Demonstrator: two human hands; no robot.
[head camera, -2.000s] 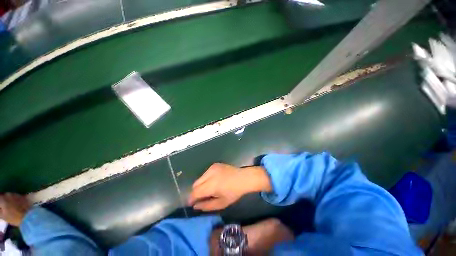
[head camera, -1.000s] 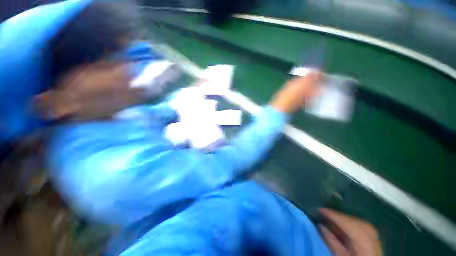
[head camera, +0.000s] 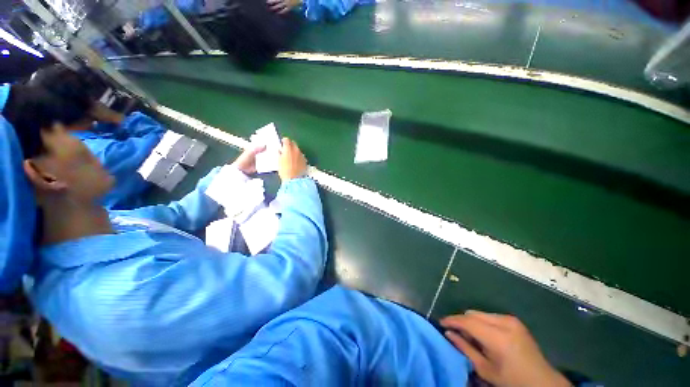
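Note:
A bagged white item lies flat on the green conveyor belt, with clear film showing at its far end. My right hand is at the bottom right, over the dark green workbench. Its fingers are slightly apart and point left beside my left sleeve; I see nothing in it. My left sleeve reaches across the bottom, and my left hand does not show. Neither hand touches the bagged item.
A neighbour in a blue smock sits at left, holding a white card above loose white pieces. White-grey blocks lie farther off. A pale rail separates bench and belt. Another person's hand shows across the belt.
The view has turned left and steadied. The neighbour's hand, earlier reaching over the belt by a blurred white item, is back at the rail holding a card. My right hand stays low.

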